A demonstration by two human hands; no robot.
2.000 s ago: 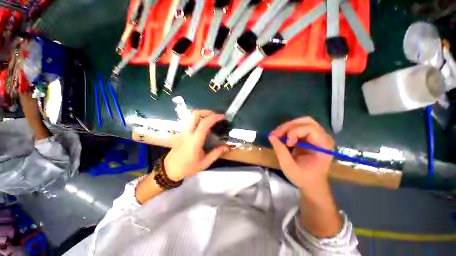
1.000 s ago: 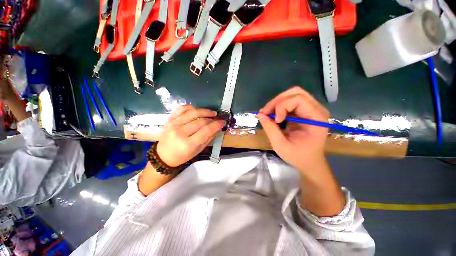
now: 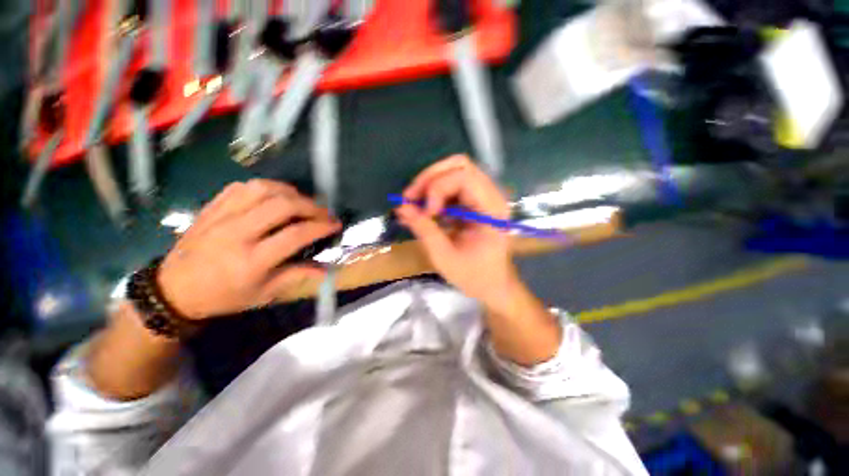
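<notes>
The frame is blurred. My left hand (image 3: 247,244) holds a smartwatch (image 3: 324,158) by its case, which is mostly hidden by my fingers. One pale grey strap half points up over the bench mat and the other hangs down past the bench edge. My right hand (image 3: 463,223) holds a thin blue stick (image 3: 503,222) like a pen. The stick's tip points left toward the watch and is apart from it.
A red tray (image 3: 372,56) with rows of watches lies at the back left. A squat whitish container (image 3: 568,70) is at the back right. Blue sticks (image 3: 654,139) lie on both sides. A tan cardboard strip (image 3: 568,231) runs along the bench edge.
The view has turned, so the bench and tray sit further left and more of the right side shows. Both hands keep their hold on the watch and the stick.
</notes>
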